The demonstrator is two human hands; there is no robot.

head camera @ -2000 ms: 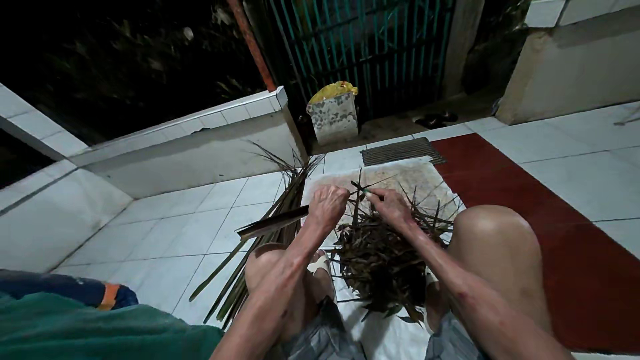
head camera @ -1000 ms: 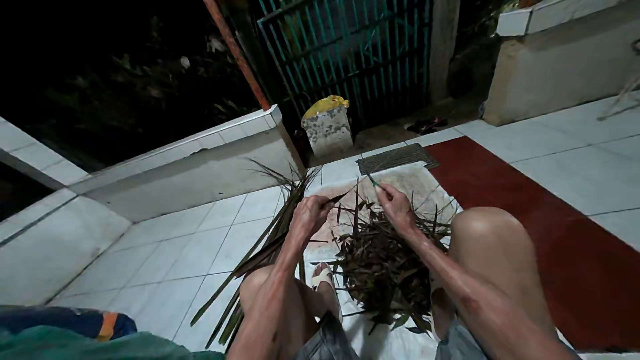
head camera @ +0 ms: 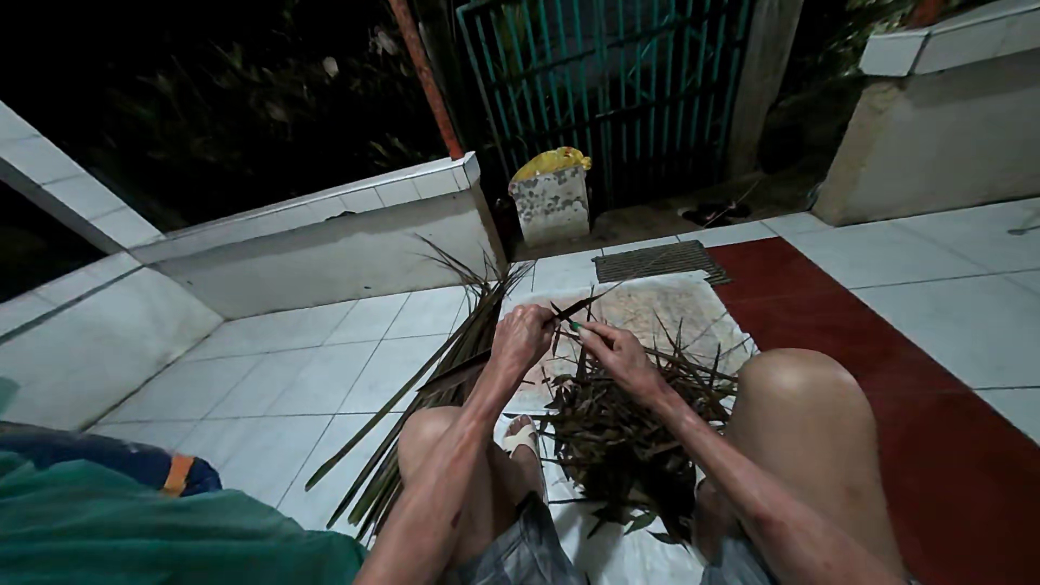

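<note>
My left hand [head camera: 524,335] grips a long dark palm leaf [head camera: 578,307]; its tip sticks out past my fingers to the right, and its other part trails down-left beside my forearm. My right hand [head camera: 615,351] holds a small knife with a green handle [head camera: 575,327], its dark blade against the leaf close to my left fingers. Below my right hand lies a heap of dark leaf pieces [head camera: 626,439] on a stained white sheet [head camera: 650,309]. Long uncut palm leaves [head camera: 467,345] lie in a bundle left of my left leg.
A ribbed doormat [head camera: 662,262] lies beyond the sheet, and a red strip [head camera: 861,366] crosses the white tiles on the right. Low walls [head camera: 341,264] flank a green metal gate [head camera: 609,89]. A block with a yellow cover [head camera: 552,199] stands near it. Green cloth [head camera: 162,520] is at lower left.
My hands were apart one second ago, the knife raised in my right. Now they are close together, with the blade at the leaf.
</note>
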